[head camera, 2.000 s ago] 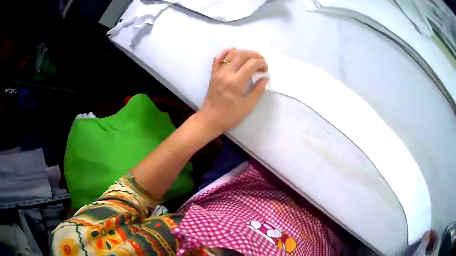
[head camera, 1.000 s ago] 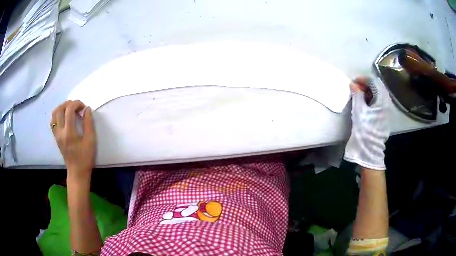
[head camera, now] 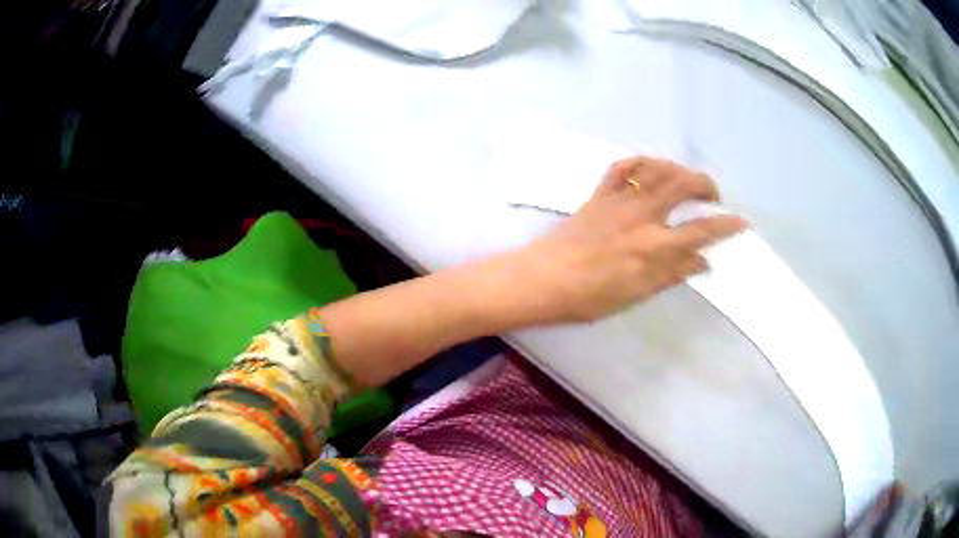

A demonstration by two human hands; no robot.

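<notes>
A long curved white band (head camera: 799,342) lies on the off-white table cover (head camera: 673,394). My bare left hand (head camera: 662,226), with a ring, is over the band's middle stretch, and a bit of white cloth shows pinched between its thumb and fingers. The band's far left part shows beyond the hand, with a thin dark edge line. At the band's lower right end, by the frame's edge, a small blurred brownish shape may be fingertips of my right hand. The rest of that hand is out of the picture.
White cut pieces (head camera: 421,26) lie at the table's far left end. Stacked curved layers (head camera: 841,105) run along the far side. A bright green cloth (head camera: 226,315) hangs beside my left forearm, below the table edge. Grey cloth (head camera: 47,373) is at far left.
The view has swung left since one second ago, and the iron and gloved right hand have left it. My left hand has moved from the band's left end along to its middle.
</notes>
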